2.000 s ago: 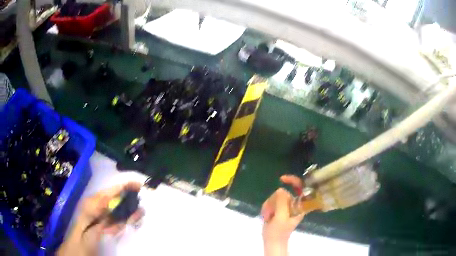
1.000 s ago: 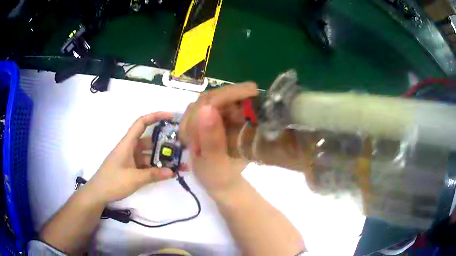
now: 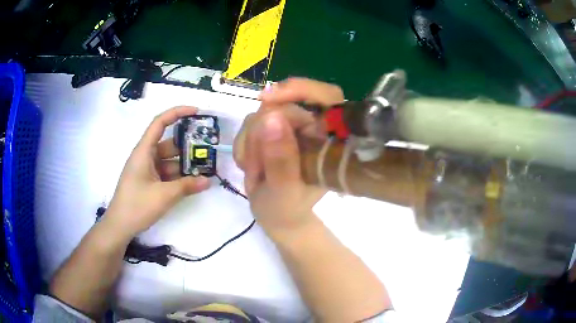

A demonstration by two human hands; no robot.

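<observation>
My left hand (image 3: 142, 180) holds a palm-sized power adapter board (image 3: 199, 140) in its black case half, with a yellow transformer (image 3: 201, 153) facing up. A thin black cord (image 3: 218, 248) leaves the case's lower end and runs to a bundle (image 3: 148, 253) beside my left wrist. My right hand (image 3: 278, 151) is closed around the amber barrel of the glue dispensing gun (image 3: 379, 173). Its pale blue nozzle tip (image 3: 222, 149) points left and reaches the board's right side; whether it touches is unclear. A red piece (image 3: 337, 122) sits by my right index finger.
A white work sheet (image 3: 76, 164) lies under my hands. A blue basket (image 3: 14, 189) stands at the left edge. Beyond are a green belt (image 3: 354, 47), a yellow-black divider bar (image 3: 256, 41), a dark adapter (image 3: 426, 31) and black cords (image 3: 132, 85). A thick off-white hose (image 3: 480, 129) runs right.
Since one second ago, the board and left hand sit slightly higher in view, and the nozzle tip shows beside the board. Two seconds ago the hands were apart, with the gun away at the right.
</observation>
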